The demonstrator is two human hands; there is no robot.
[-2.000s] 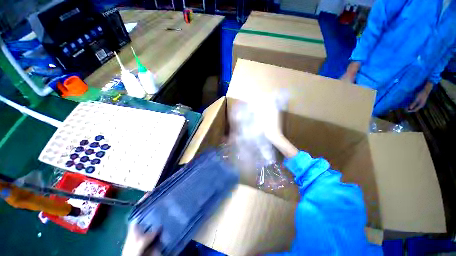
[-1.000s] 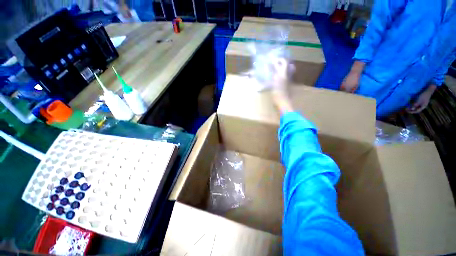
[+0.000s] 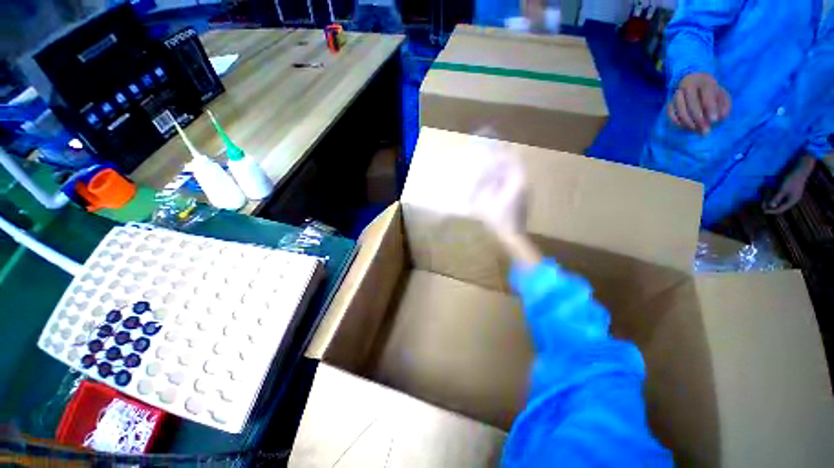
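A large brown open carton [image 3: 451,343] stands in front of me with its flaps spread, and its visible floor shows no bag. My right hand [image 3: 501,194], in a blue sleeve, is raised over the carton in front of its far flap. The hand is strongly blurred, so I cannot tell whether it is open or holds something. My left hand is out of the picture.
Left lie a white adhesive pad sheet [image 3: 233,311] with dark dots and a red parts tray [image 3: 114,422]. Squeeze bottles [image 3: 218,183] stand behind. A taped carton [image 3: 512,78] is beyond; a person in blue [image 3: 732,119] stands at the right.
The black shells and my left hand left the view. The clear bag on the carton's floor is gone. My right hand moved from beyond the far flap back over the carton. The person's hand rose.
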